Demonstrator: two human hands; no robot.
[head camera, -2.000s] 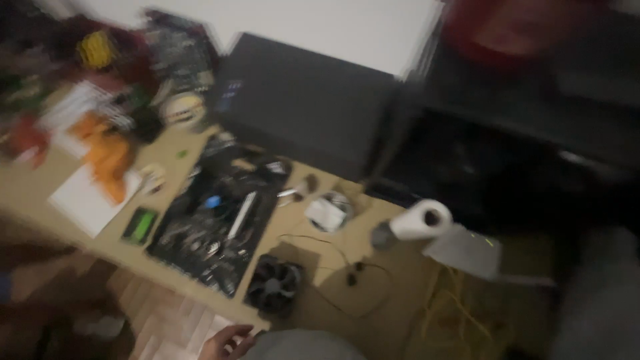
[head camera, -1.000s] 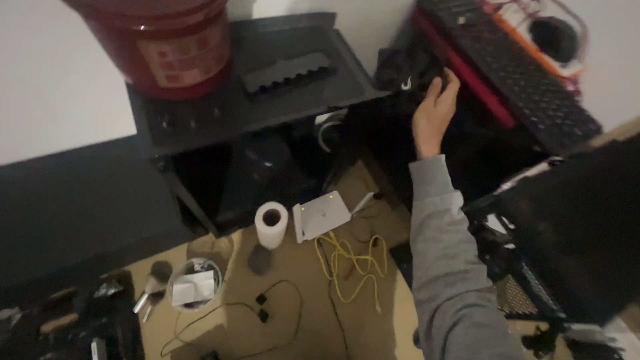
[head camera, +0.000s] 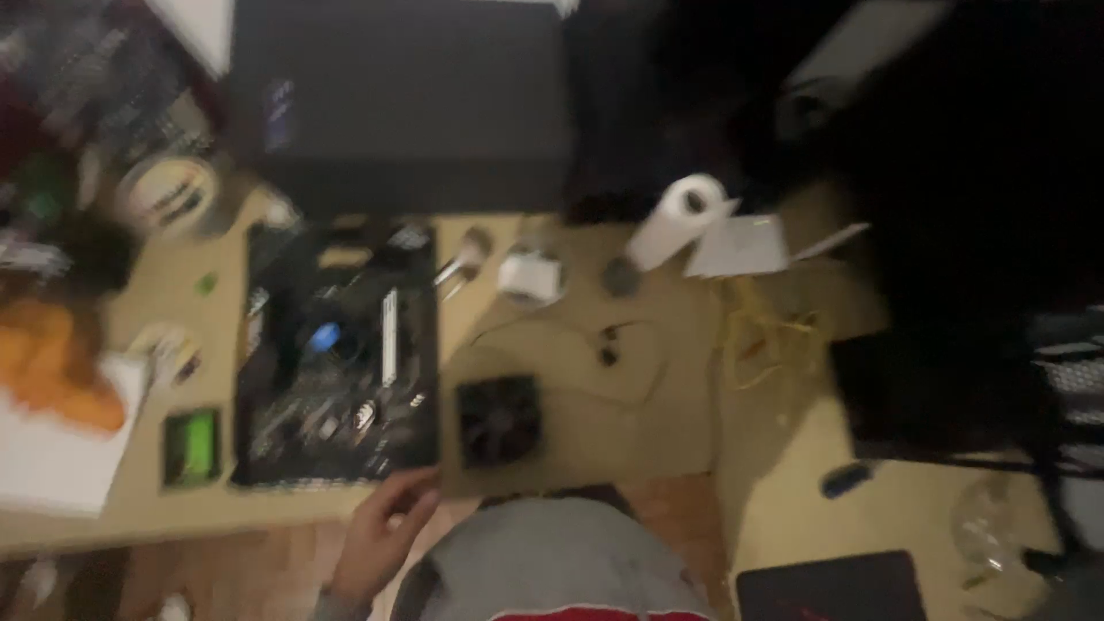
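My left hand (head camera: 386, 533) is at the table's front edge, just below the lower right corner of a black tray or mat (head camera: 341, 354) strewn with small parts. Its fingers curl toward the thumb, and blur hides whether anything is between them. A black computer fan (head camera: 500, 421) lies to the right of that hand, with a thin black cable (head camera: 651, 388) behind it. On the black surface are a blue round piece (head camera: 325, 336) and a white strip (head camera: 390, 338). My right hand is out of view.
Behind stands a large dark box (head camera: 397, 103). A white paper roll (head camera: 677, 220), a white router (head camera: 740, 246) and yellow cable (head camera: 768, 345) are at the back right. To the left lie a green-and-black box (head camera: 191, 447), an orange object (head camera: 56, 366) and white paper (head camera: 69, 440).
The view has swung back left from the keyboard and shelf. The hand that reached up to a dark object beside the keyboard one second ago no longer shows there.
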